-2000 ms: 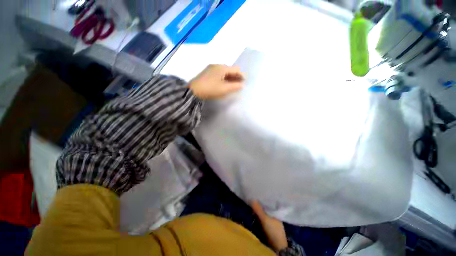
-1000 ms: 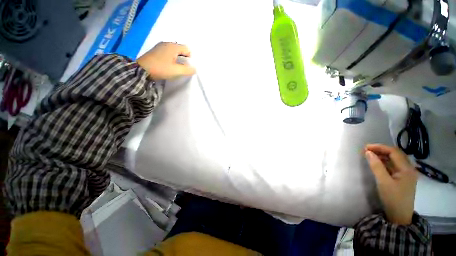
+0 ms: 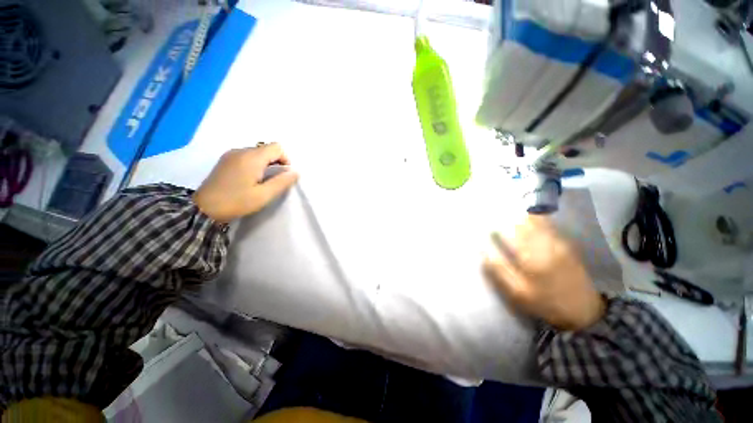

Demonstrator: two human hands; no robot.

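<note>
A large white cloth panel (image 3: 330, 273) lies on the white table and hangs over its front edge, with a fold running down its middle. My left hand (image 3: 246, 183) pinches the panel's upper left part between thumb and fingers. My right hand (image 3: 545, 268) is blurred over the panel's right part, just below the needle area; whether its fingers hold cloth cannot be told. The sewing machine head (image 3: 561, 74), white with a blue stripe, stands at upper right. A grey knob (image 3: 545, 192) sits by the needle.
A lime-green work light (image 3: 442, 120) hangs above the cloth. Black-handled shears (image 3: 650, 231) and thread snips (image 3: 684, 287) lie at right. A blue JACK sticker (image 3: 169, 99), a dark slab (image 3: 80, 183), red-handled scissors (image 3: 12, 173) and a grey fan box (image 3: 58, 70) are at left. White pieces (image 3: 182, 380) hang lower left.
The right hand has come from below the frame onto the cloth and moved left towards the needle area. The left hand still holds the cloth, now with a longer fold. The view has shifted right.
</note>
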